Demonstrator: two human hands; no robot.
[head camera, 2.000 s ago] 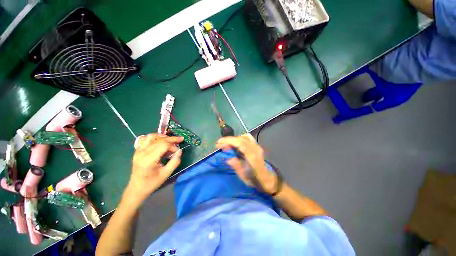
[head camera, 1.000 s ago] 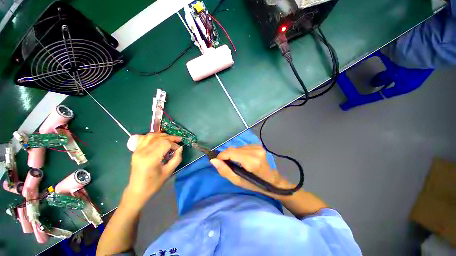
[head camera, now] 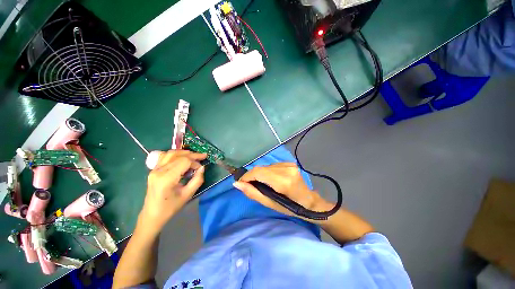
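Observation:
My left hand (head camera: 171,179) is over a pink housing (head camera: 152,160), only its end showing, with fingers at the near edge of a green circuit board (head camera: 203,148). A pale inner frame (head camera: 180,121) projects up from under the fingers, with a thin red wire running to the board. My right hand (head camera: 282,183) holds a black soldering iron (head camera: 271,193), its metal tip at the board's right end. Whether the tip touches it is too small to tell.
Several pink units (head camera: 68,132) with boards lie at left. A wire-guarded black fan (head camera: 84,70) stands at upper left. A white-pink unit (head camera: 239,70) lies beyond my hands. A black soldering station (head camera: 333,25) has cables. A blue stool (head camera: 415,99) and person's sleeve (head camera: 471,48) are at right.
The iron has come down from above the bench to the board's right end and stays there since a second ago. My left hand has barely moved; the view has shifted slightly.

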